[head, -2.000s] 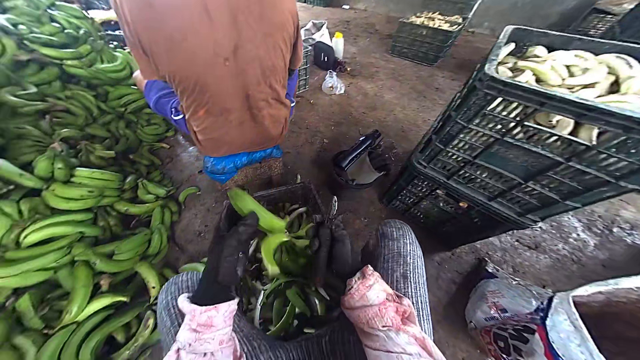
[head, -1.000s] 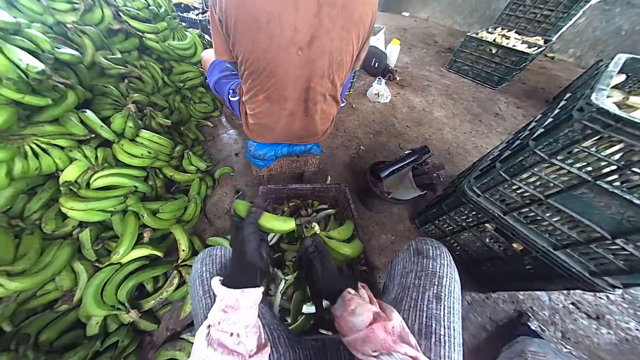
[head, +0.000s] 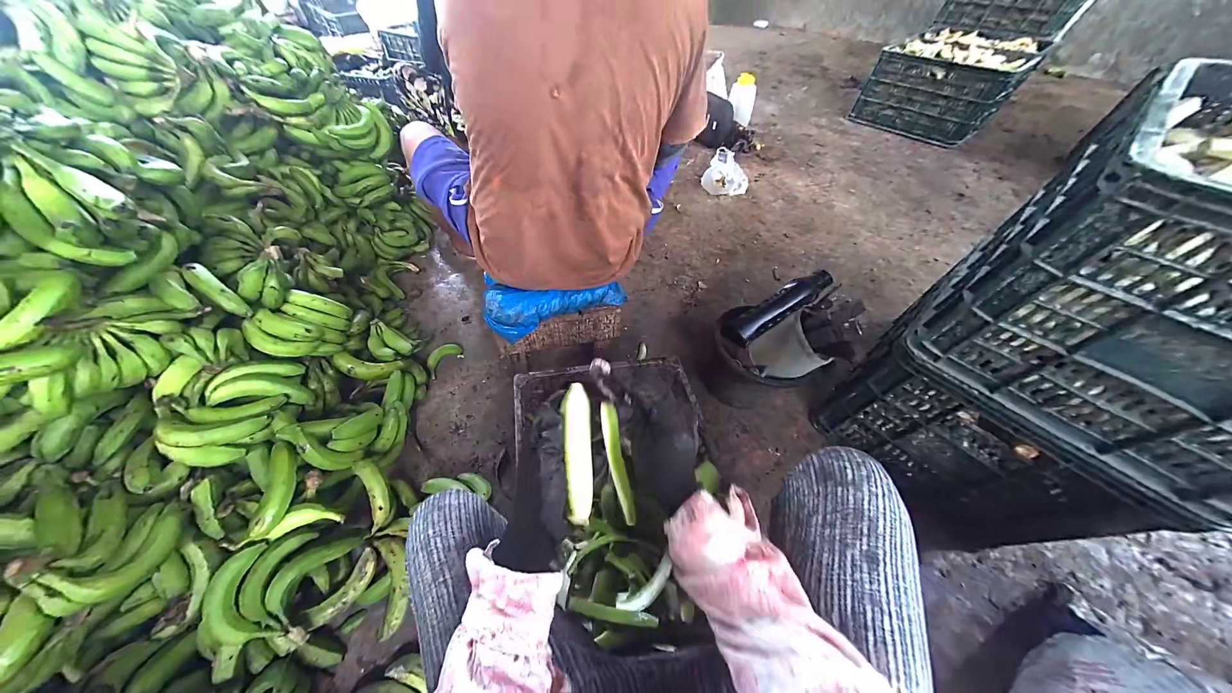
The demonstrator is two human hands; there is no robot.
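My left hand [head: 544, 462], in a dark glove, holds a partly peeled green plantain [head: 577, 452] upright over a dark plastic crate [head: 520, 385] between my knees. My right hand [head: 662, 433], gloved too, is beside it; a strip of green peel [head: 617, 462] stands between the two hands. A small tool, perhaps a knife [head: 602, 370], shows at the right hand's fingertips, mostly hidden. Green peels [head: 616, 612] lie in the crate beneath my wrists.
Green plantain bunches [head: 212, 423] are heaped at left. A person [head: 577, 135] sits ahead, back turned. Stacked crates [head: 1068, 327] holding peeled plantains stand at right, another crate [head: 938, 96] farther back. A dark tub [head: 770, 371] sits right of the peel crate; a plastic bag [head: 724, 175] lies beyond.
The plantain, held crosswise a second ago, is now upright in my left hand. Both hands have moved farther over the crate, and a long peel strip now stands beside the fruit.
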